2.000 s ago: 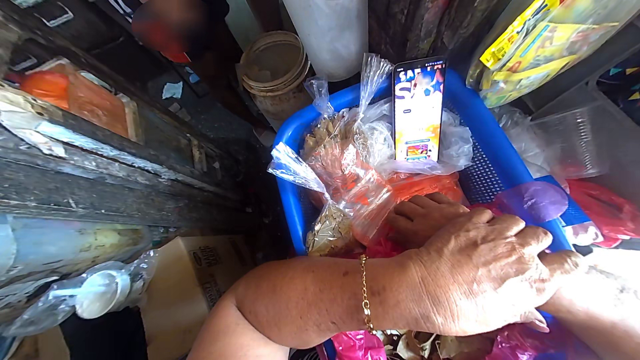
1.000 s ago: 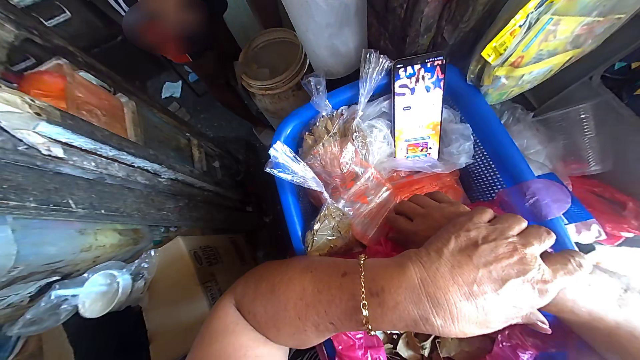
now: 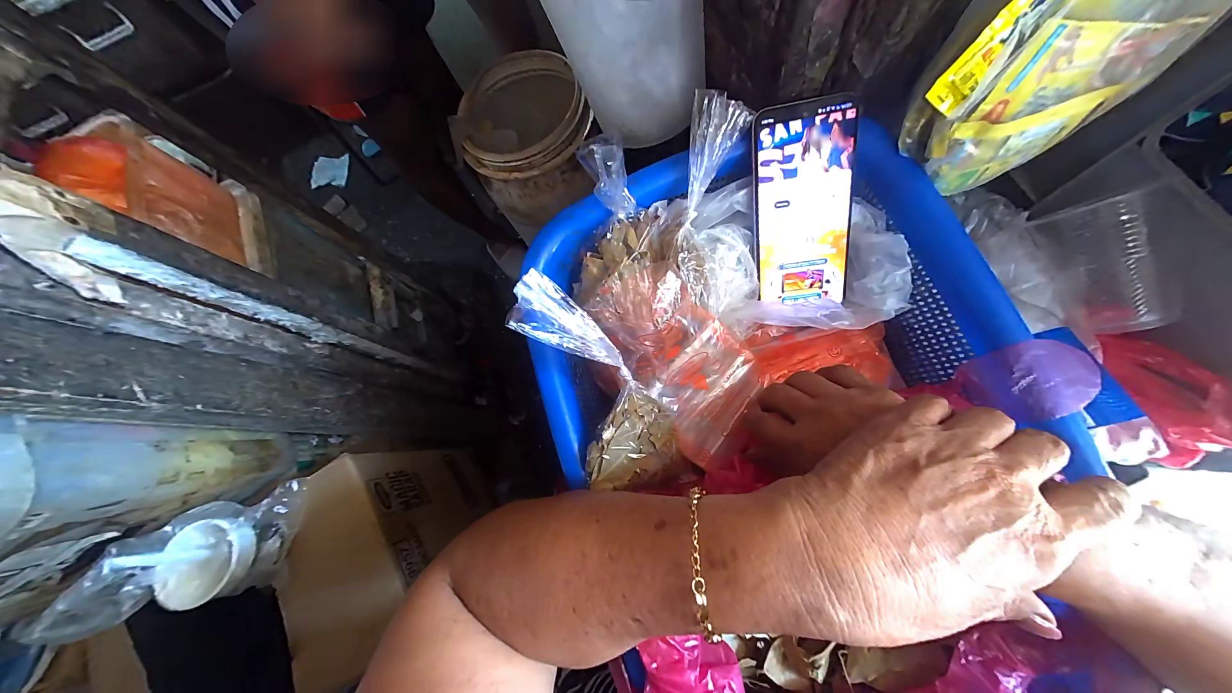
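Observation:
My left hand (image 3: 943, 520), with a gold chain bracelet (image 3: 698, 568) on its wrist, lies across my right wrist, its fingers curled over it. My right hand (image 3: 818, 419) is partly hidden beneath it, its bent fingers resting on orange and pink plastic bags; whether they grip anything is unclear. Both hands are over a blue plastic basket (image 3: 553, 356). Beyond them a smartphone (image 3: 804, 212) stands upright with its screen lit, leaning among clear bags. Knotted clear bags of dried leaves (image 3: 630, 438) are left of my right hand.
A worn wooden structure (image 3: 241, 327) runs along the left, with a cardboard box (image 3: 375, 558) and a bagged white plastic scoop (image 3: 202, 563) below. A dirty bucket (image 3: 525, 125) and a white container (image 3: 635, 67) stand behind the basket. Another person (image 3: 318, 48) is at upper left. Yellow packets (image 3: 1068, 87) hang upper right.
The picture on the phone screen has shifted slightly. Both hands have stayed in the same place.

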